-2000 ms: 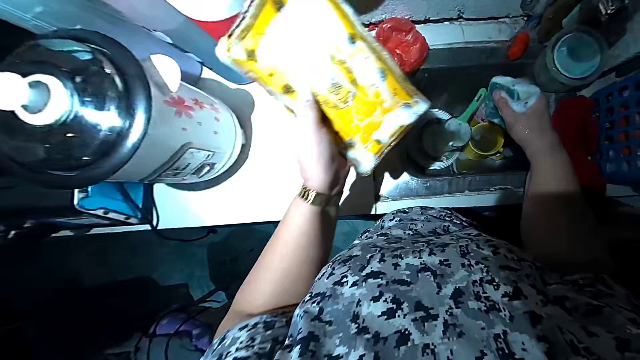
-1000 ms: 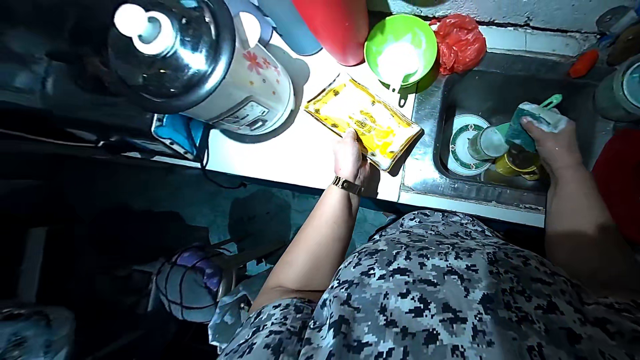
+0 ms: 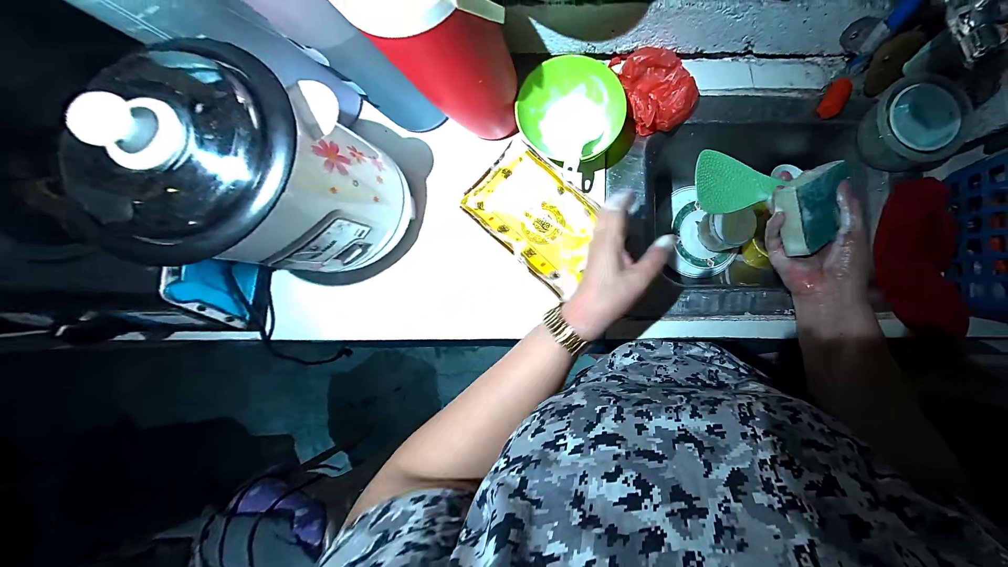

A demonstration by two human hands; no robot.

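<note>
My left hand [image 3: 618,264] has its fingers spread over the right edge of a yellow patterned packet [image 3: 535,220] lying on the white counter; it grips nothing. In my right hand [image 3: 819,244], above the sink, is a green and pale scouring sponge [image 3: 811,206], along with a green plastic rice paddle [image 3: 732,183] whose broad blade points left. Beneath them in the sink lie a white plate with a green rim [image 3: 693,264], a cup [image 3: 728,230] on it and a yellow cup [image 3: 756,250]. A green bowl [image 3: 571,110] with a utensil in it stands behind the packet.
A rice cooker [image 3: 339,197] stands on the counter at left. Behind are a red container [image 3: 453,71] and a red plastic bag [image 3: 655,88]. Right of the sink [image 3: 795,130] are a glass jar [image 3: 923,118], a red cloth [image 3: 920,252] and a blue basket [image 3: 980,236].
My left hand first held the packet up, then lowered it to the counter, and has now let go. My right hand has turned, bringing the sponge and the paddle blade into clearer view.
</note>
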